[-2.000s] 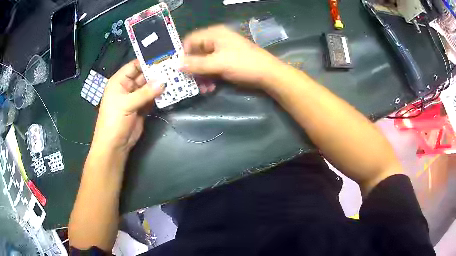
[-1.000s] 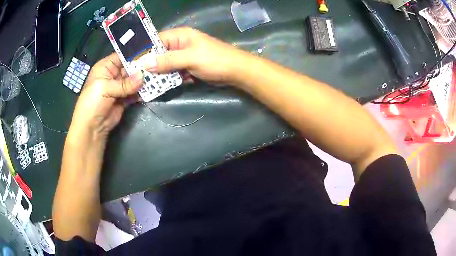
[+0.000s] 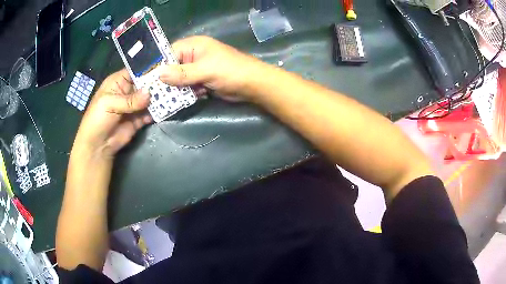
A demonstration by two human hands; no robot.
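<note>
A white phone housing with a dark screen area, a small white label and many small key openings is held tilted above the mat. My left hand grips its lower left edge, thumb on the front. My right hand grips its right edge, thumb on the front just below the screen. The fingers behind the housing are hidden. A pale keypad lies on the mat left of my left hand.
Dark green mat. Solder wire lies below the housing. A black phone lies at far left. At right are a battery, a red and yellow screwdriver and a clear bag. Red stool beyond the bench edge.
The view has shifted, so bench items sit further left. My right hand has moved from beside the housing's edge onto its front. Both hands still hold the housing.
</note>
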